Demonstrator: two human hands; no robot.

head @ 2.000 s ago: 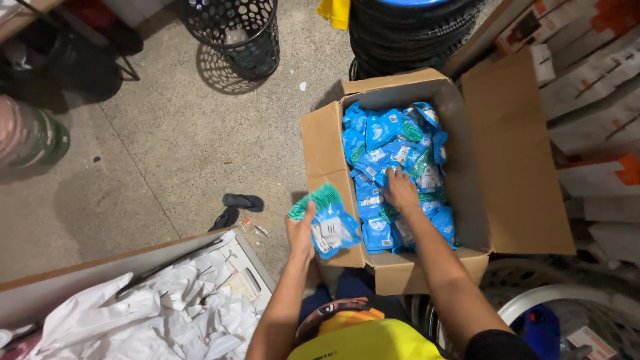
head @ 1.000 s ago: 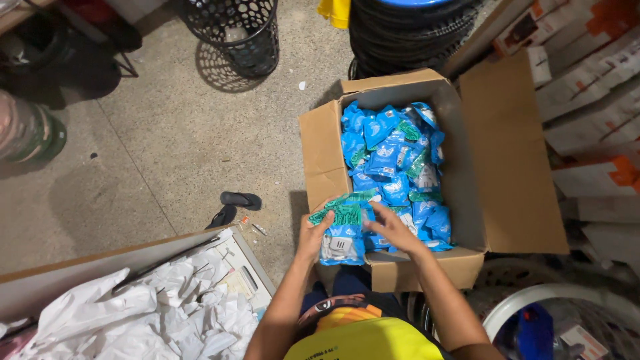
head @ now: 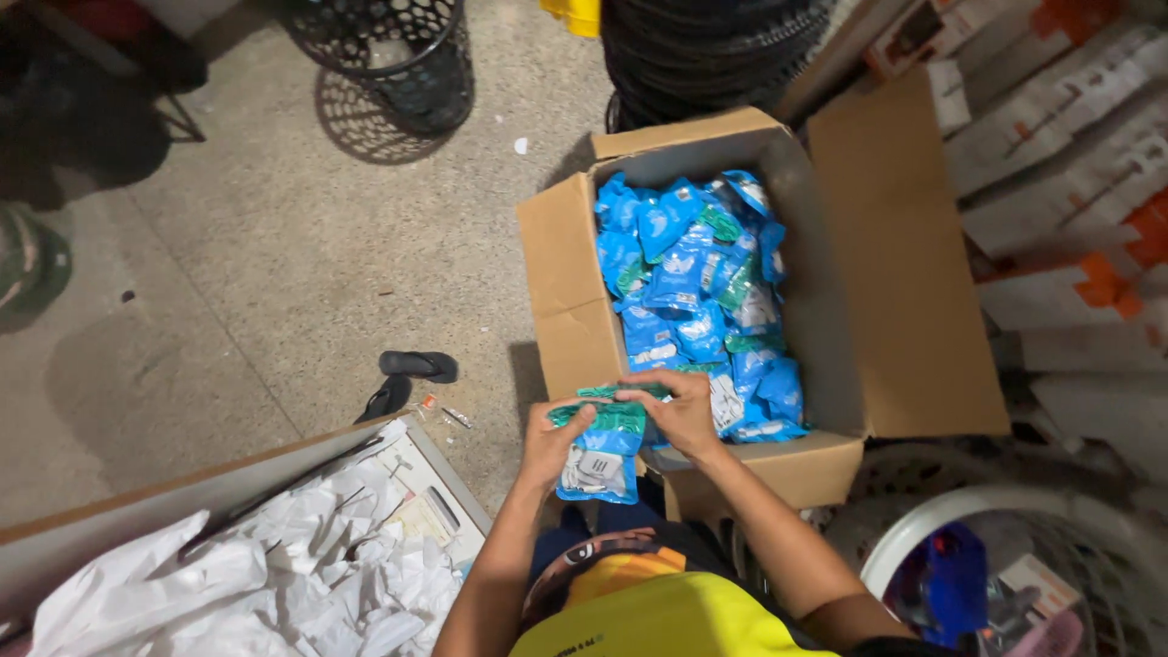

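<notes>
My left hand (head: 558,438) grips a blue and green plastic packet (head: 604,447) by its green top; white items show through its lower part. My right hand (head: 677,409) is at the packet's top right, its fingers around the green edge of what looks like another packet just behind. Both hands are over the near left corner of an open cardboard box (head: 912,274). Inside the box lie many blue and green packets (head: 677,278) in a loose heap, some with white contents visible.
Crumpled white sheets (head: 237,584) fill a container at lower left. A black perforated basket (head: 438,82) stands beyond, near stacked black baskets (head: 712,55). Black flip-flops (head: 420,366) lie on the floor. A white-rimmed basket (head: 899,538) is at lower right, below stacked white boxes (head: 1058,201).
My right hand has left the heap inside the box and come to the packet at my left hand. The packet now hangs upright, its green top between my fingers.
</notes>
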